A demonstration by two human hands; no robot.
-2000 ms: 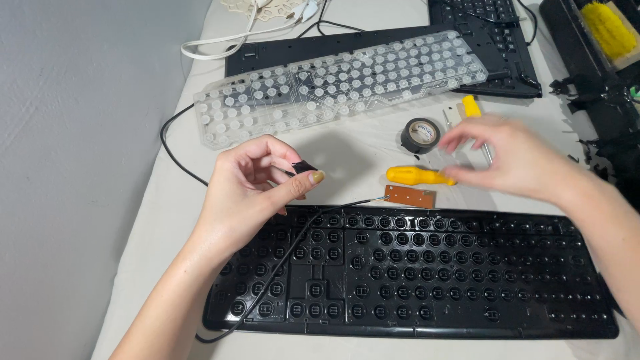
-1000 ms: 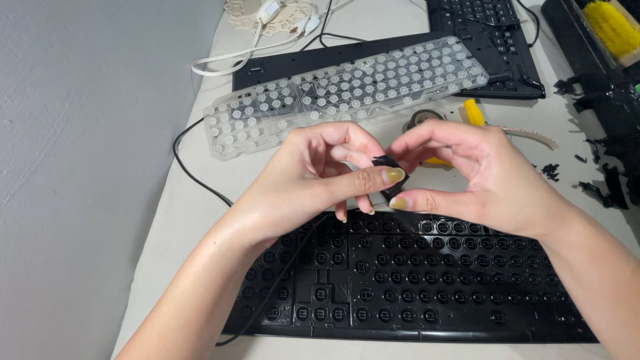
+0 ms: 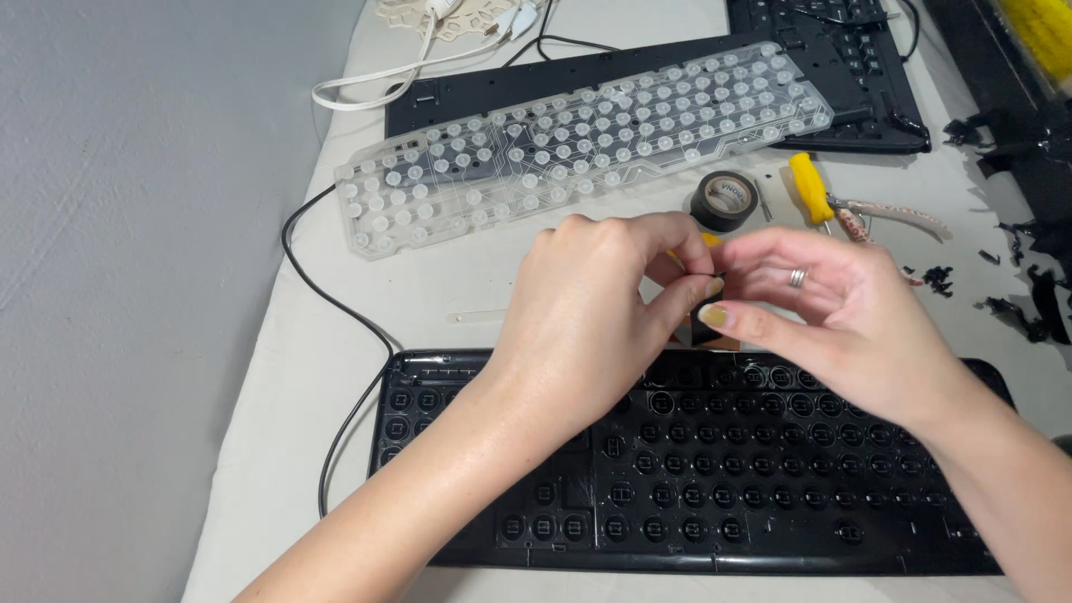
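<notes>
My left hand (image 3: 599,301) pinches a short strip of black electrical tape (image 3: 706,322) between thumb and fingertips. The thumb and fingers of my right hand (image 3: 825,314) meet the same strip from the right. Just behind the strip, an orange-brown circuit board (image 3: 722,343) is mostly hidden, at the back edge of a black keyboard shell (image 3: 712,494). A yellow handle (image 3: 710,240) shows partly between the hands. The roll of black electrical tape (image 3: 724,201) lies beyond them. A black cable (image 3: 322,293) curves along the left side of the shell.
A clear keyboard membrane (image 3: 586,142) with rubber domes lies across a black keyboard panel (image 3: 494,84). Another black keyboard (image 3: 871,92) is at the back right. Pliers (image 3: 888,213), a yellow-handled tool (image 3: 808,188) and black scraps (image 3: 938,280) lie at right; a white cable (image 3: 368,96) is back left.
My right hand has come in from the right to the black strip in my left hand. Both hands have since moved right, over the circuit board at the shell's back edge.
</notes>
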